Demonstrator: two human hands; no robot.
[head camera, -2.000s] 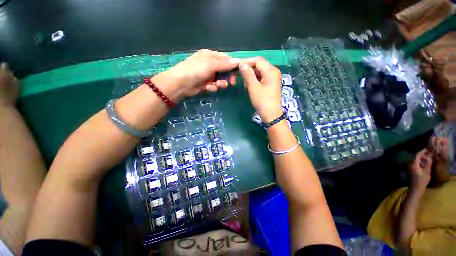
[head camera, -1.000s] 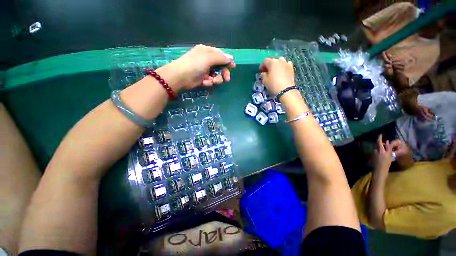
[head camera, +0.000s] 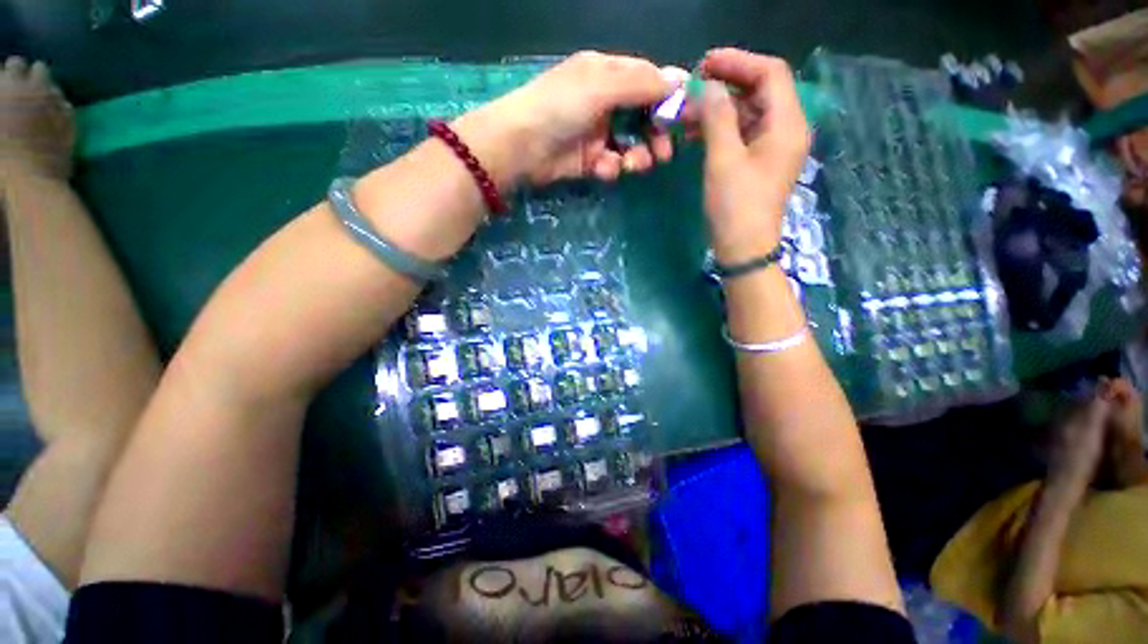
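My left hand (head camera: 582, 120) and my right hand (head camera: 752, 138) meet over the green edge strip. A small white piece, likely a housing (head camera: 671, 103), is between their fingertips. A dark block, likely an electronic module (head camera: 628, 123), shows in my left fingers. The near blister tray (head camera: 516, 421) lies below my left hand, with blocks with white faces in its lower rows and bare pockets higher up. White housings (head camera: 806, 239) lie in a pile, partly hidden behind my right hand and wrist.
The second blister tray (head camera: 925, 252) lies right of the pile. A black bundle (head camera: 1042, 252) and clear plastic parts (head camera: 1083, 157) are further right. The conveyor belt (head camera: 378, 28) is beyond the edge strip. A blue bin (head camera: 715, 547) is below the bench. People's arms show at both sides.
My right hand has come from the housing pile to my left hand, and a white piece now shows between them. The view has shifted, so the trays appear further right.
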